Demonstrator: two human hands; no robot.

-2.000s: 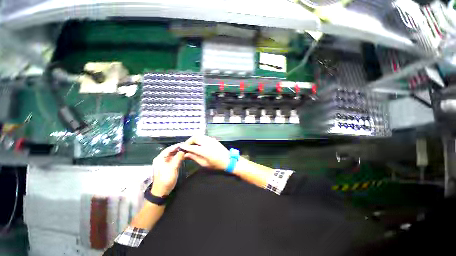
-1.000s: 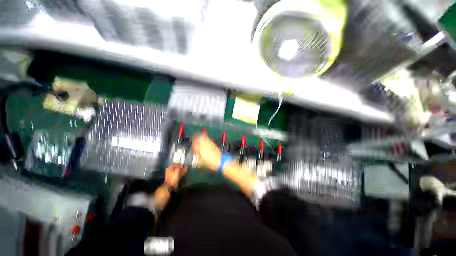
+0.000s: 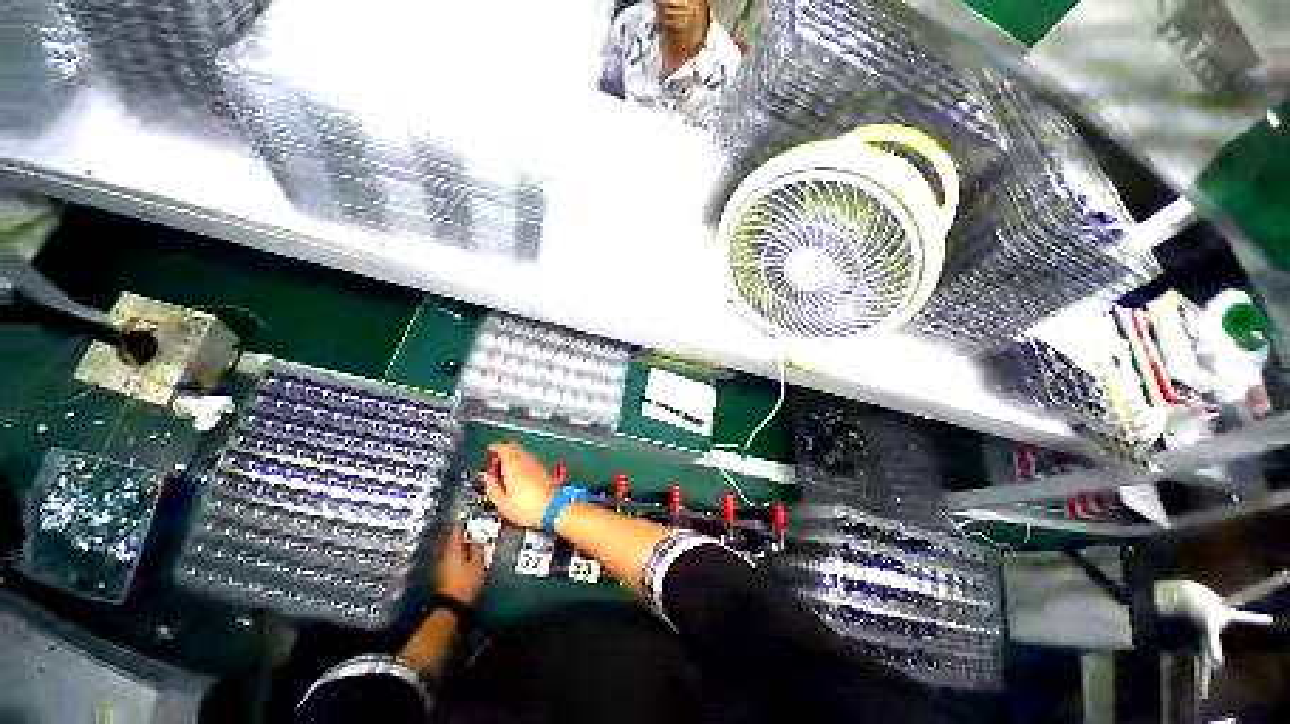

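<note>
The toggle-clamp fixture [image 3: 532, 562] lies in front of me, with a row of upright red handles and white number labels. My right hand [image 3: 521, 488], with a blue wristband, is at its left end, with thumb and fingers around the leftmost red handle [image 3: 494, 464]. My left hand [image 3: 460, 569], with a dark wristband, is low beside the fixture's left end, its fingertips at the first clamp. Whether it holds a small part cannot be seen. A blister tray [image 3: 323, 488] with dark parts in rows lies left of the fixture.
Another filled tray [image 3: 905, 594] lies to the right. A clear tray [image 3: 545, 371] and note paper [image 3: 679, 402] lie behind the fixture. A small parts box [image 3: 96, 521] is far left. A fan [image 3: 828, 255] and stacked trays stand on the shelf [image 3: 318, 277]. A person [image 3: 672, 64] is beyond.
The view has tilted up, showing more of the shelf and the person. My hands, together before the left tray two seconds ago, are now at the fixture's left end; my right hand has moved to the first handle.
</note>
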